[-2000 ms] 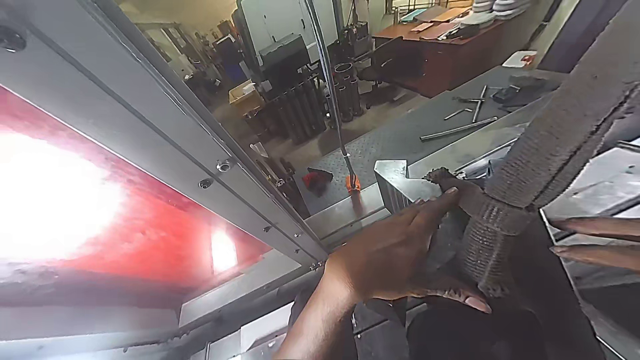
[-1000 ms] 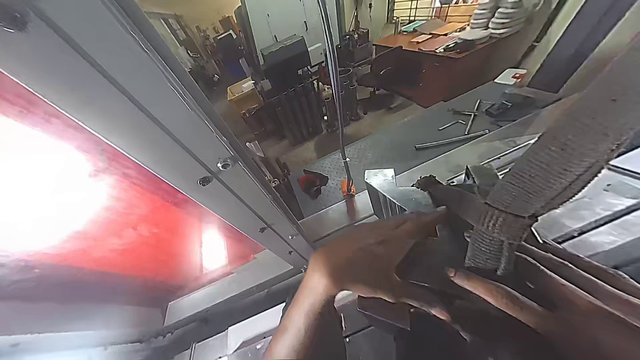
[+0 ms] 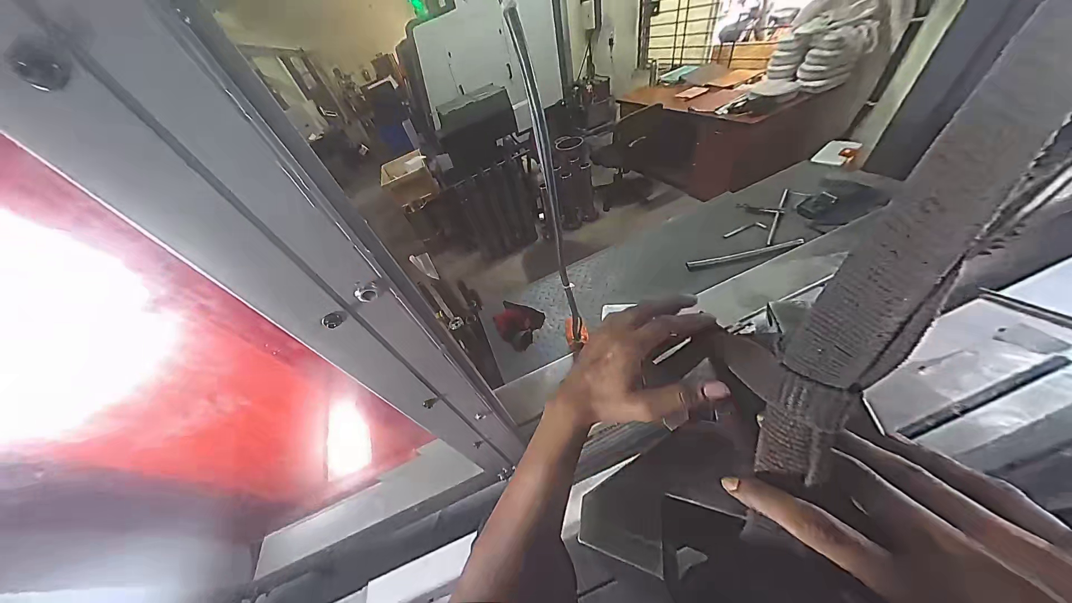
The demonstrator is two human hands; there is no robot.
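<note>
A grey woven lifting sling point(image 3: 904, 234) runs down from the upper right, its lower end looped and bunched beside a dark metal part point(image 3: 653, 494). My left hand point(image 3: 620, 368) reaches in from below with fingers and thumb apart, over the metal near the sling; whether its fingertips touch the metal is not clear. To the right of the sling's bunched end, my right hand point(image 3: 888, 519) is spread, its thumb over the dark part. How the sling passes around the metal is hidden by the hands and shadow.
A grey metal frame with bolts point(image 3: 335, 251) slants across the left, beside a brightly lit red surface point(image 3: 234, 385). Beyond my left hand hangs a cable point(image 3: 544, 159) with an orange end. Metal rods point(image 3: 745, 254) lie on the grey platform; a wooden desk point(image 3: 712, 142) stands behind.
My right hand has come in from the right edge to beside the sling. My left hand's fingers have lifted and spread apart.
</note>
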